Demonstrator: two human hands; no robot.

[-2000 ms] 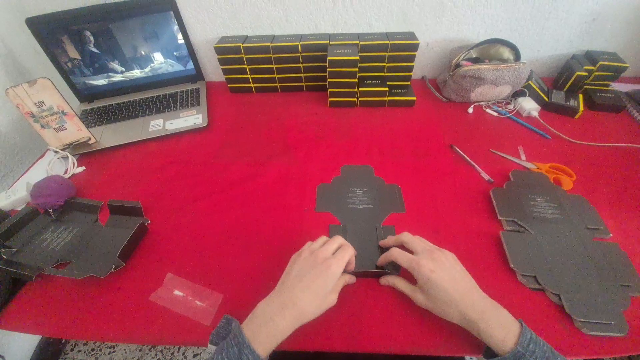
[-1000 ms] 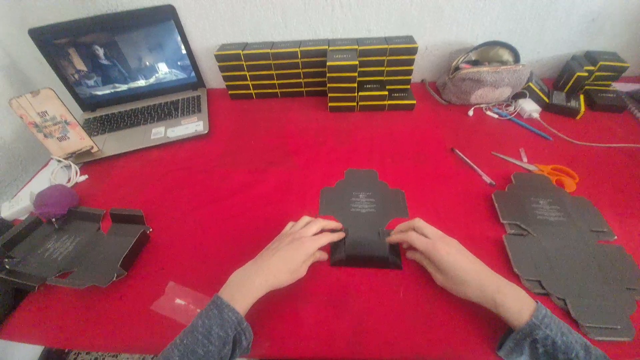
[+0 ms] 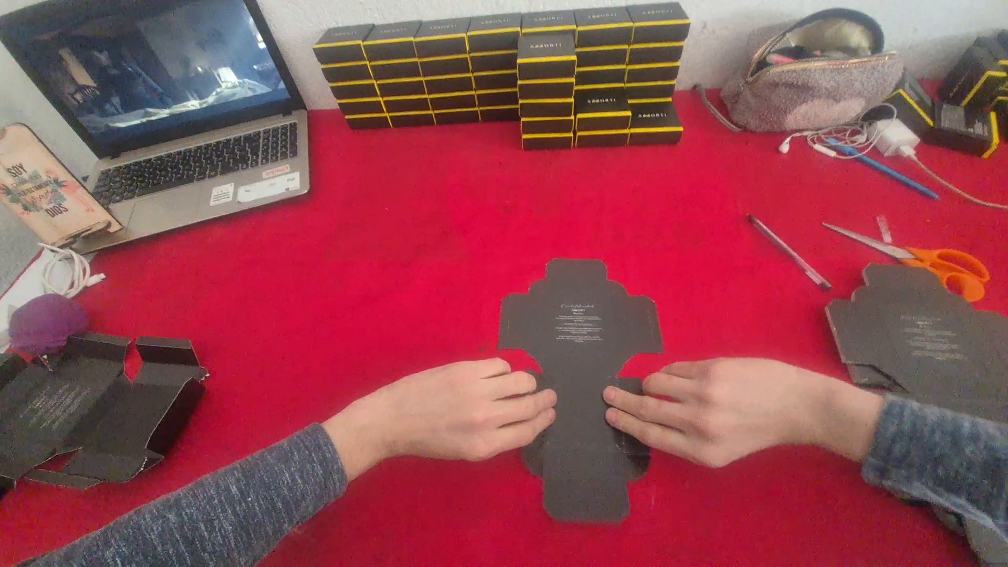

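A black die-cut cardboard box blank (image 3: 580, 378) with small printed text lies on the red cloth, its broad end away from me and a narrow flap toward me. My left hand (image 3: 472, 409) presses its fingertips on the blank's left side, at a side flap. On the right side my right hand (image 3: 693, 409) does the same, fingers extended over the other side flap. Both side flaps are partly hidden under the fingers. Neither thumb can be seen clearly.
More flat blanks (image 3: 929, 331) lie at the right, near orange-handled scissors (image 3: 945, 264) and a pen (image 3: 789, 252). Partly folded blanks (image 3: 94, 409) lie at the left under a purple ball-like object (image 3: 49, 323). Behind stand a laptop (image 3: 205, 177), stacked black boxes (image 3: 496, 71) and a pouch (image 3: 819, 87).
The near part of the blank, folded up one second ago, now lies extended toward me. Both hands have stayed at its sides, with fingers now flatter on the side flaps.
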